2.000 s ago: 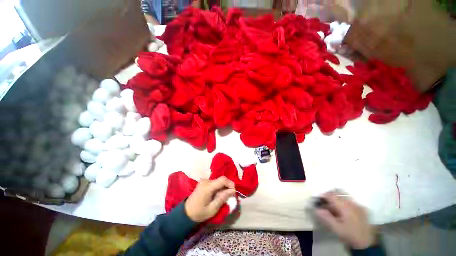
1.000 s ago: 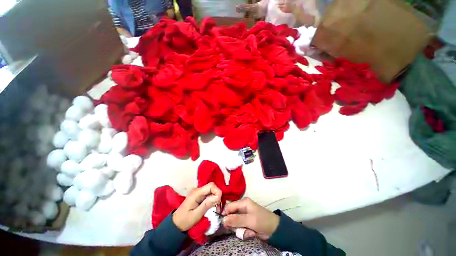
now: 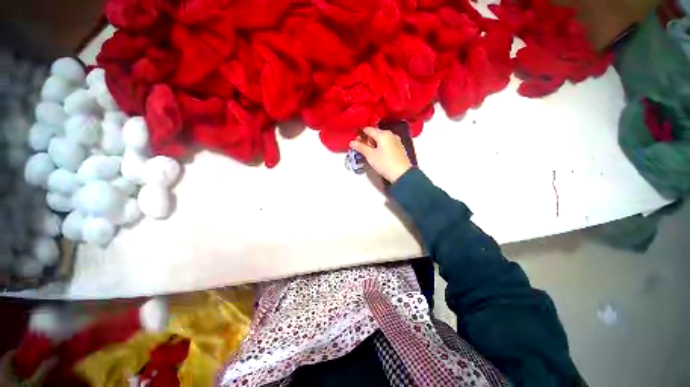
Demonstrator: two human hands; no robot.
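My left hand is a blurred sliver at the bottom-left edge, on a red plush piece with white ends above the yellow bag. My right hand reaches over the table, its fingertips at a small silver-blue metallic object. Its fingers are bent close together; whether they grip the object is hidden. The black phone lies partly under that hand. Needle and thread are not visible.
A heap of red plush pieces covers the table's far side. White pompoms lie at left beside a dark container. A red thread scrap lies at right, near a green sack. The yellow bag is left of my aproned lap.
The red piece has left the table front and is now low at left with my left hand. My right hand has moved forward to the metallic object and phone. The view has tilted down.
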